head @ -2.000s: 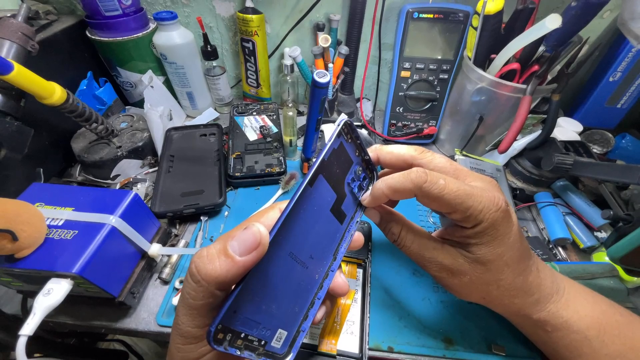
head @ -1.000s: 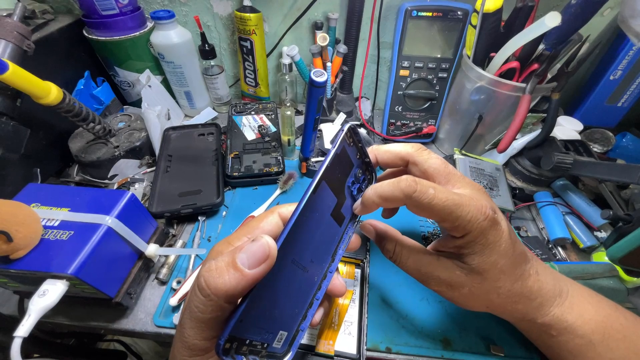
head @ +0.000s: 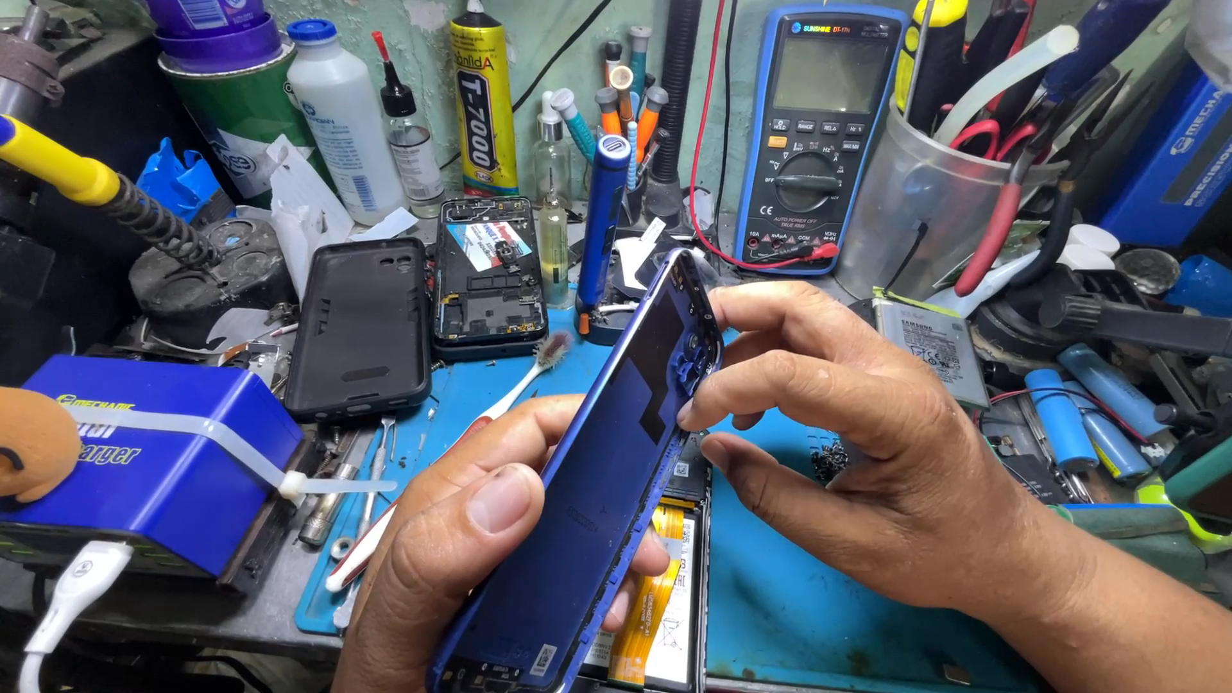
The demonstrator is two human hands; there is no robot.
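My left hand (head: 481, 539) grips a blue phone back cover (head: 577, 481) by its long edges, tilted upright with its inner side showing. My right hand (head: 847, 433) is at the cover's upper right edge, beside the camera cutouts; its fingers are spread, and whether the fingertips touch the cover is hard to tell. Behind the cover, partly hidden, an opened phone with an orange flex cable (head: 650, 616) and a battery lies on the blue work mat (head: 799, 606).
Around the mat are a black phone case (head: 358, 327), another opened phone (head: 489, 279), a toothbrush (head: 510, 390), a blue charger box (head: 173, 462), a digital multimeter (head: 818, 135), a plastic cup of pliers (head: 924, 212), a loose battery (head: 929, 346) and blue cylindrical cells (head: 1059, 419).
My right thumb has come away from the cover's camera area, where it was two seconds ago. The cover stays in my left hand, turned somewhat more edge-on.
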